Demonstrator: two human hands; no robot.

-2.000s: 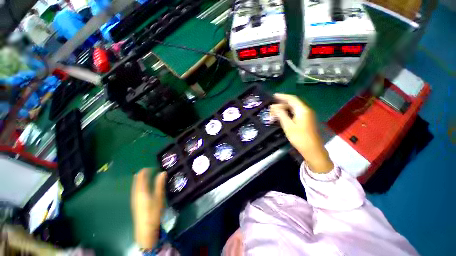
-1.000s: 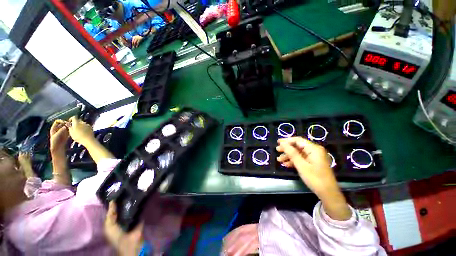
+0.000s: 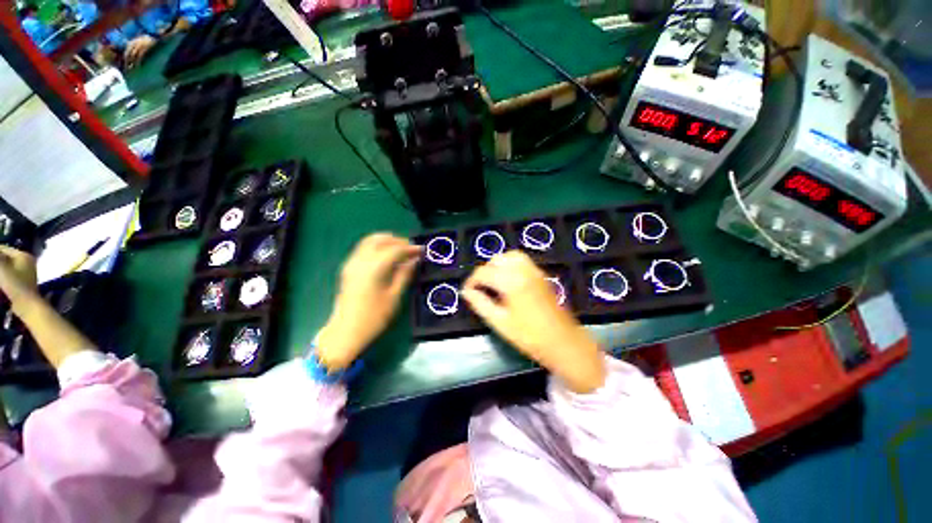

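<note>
A long black blister tray lies on the green mat before me, holding round watch modules with bright rings in two rows. My left hand, with a blue wrist strap, is at the tray's left end, fingertips close together beside the top left module. My right hand is over the lower row, fingers curled near the lower left module and covering part of the tray. I cannot tell if either hand holds something. The black test fixture stands behind the tray, with part of its red handle at the top edge.
A second tray of modules and a near-empty tray with one disc lie at left. Two power supplies stand back right with wires. A red case is lower right. Another person's arm is at left.
The filled tray my left hand carried now lies flat at left, released. My left hand has moved right to the front tray. My right hand has moved towards that tray's left end.
</note>
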